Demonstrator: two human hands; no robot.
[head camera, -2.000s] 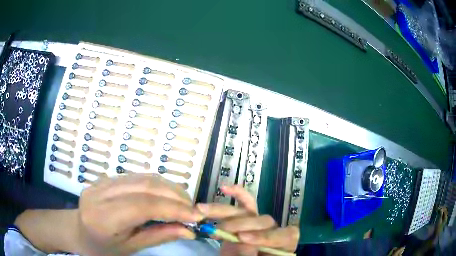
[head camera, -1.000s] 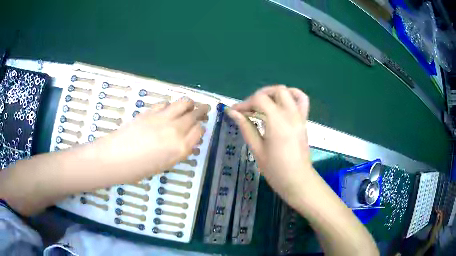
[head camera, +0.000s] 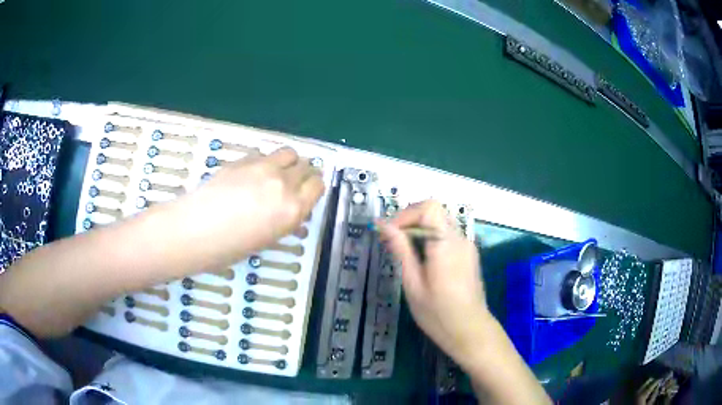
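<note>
My left hand (head camera: 265, 194) is over the upper right part of the white slotted tray (head camera: 289, 360). Its fingertips are curled down at the tray's right column; whether they hold a part is hidden. My right hand (head camera: 439, 265) holds the small brush (head camera: 419, 232), its blue end at the left bar fixture (head camera: 346, 265), near the second seat from the top. A pale round piece sits in that bar's top seat. A second bar fixture (head camera: 382, 316) stands close beside it, its upper part partly covered by my right hand. Dark round-headed parts (head camera: 253, 278) lie in the tray's slots.
A black tray of rings (head camera: 36, 170) is at the left. A blue bin (head camera: 546, 328) with an open round metal pot (head camera: 579, 290) is at the right, beside scattered small parts (head camera: 625, 293) and another white tray (head camera: 669, 311). Further bar fixtures (head camera: 550, 67) lie at the upper right. Another person's hand (head camera: 659, 390) shows at lower right.
Both hands moved from the lower middle up to the tray and bars. Since one second ago, the brush has moved down and right along the left bar, while my left hand stayed over the tray.
</note>
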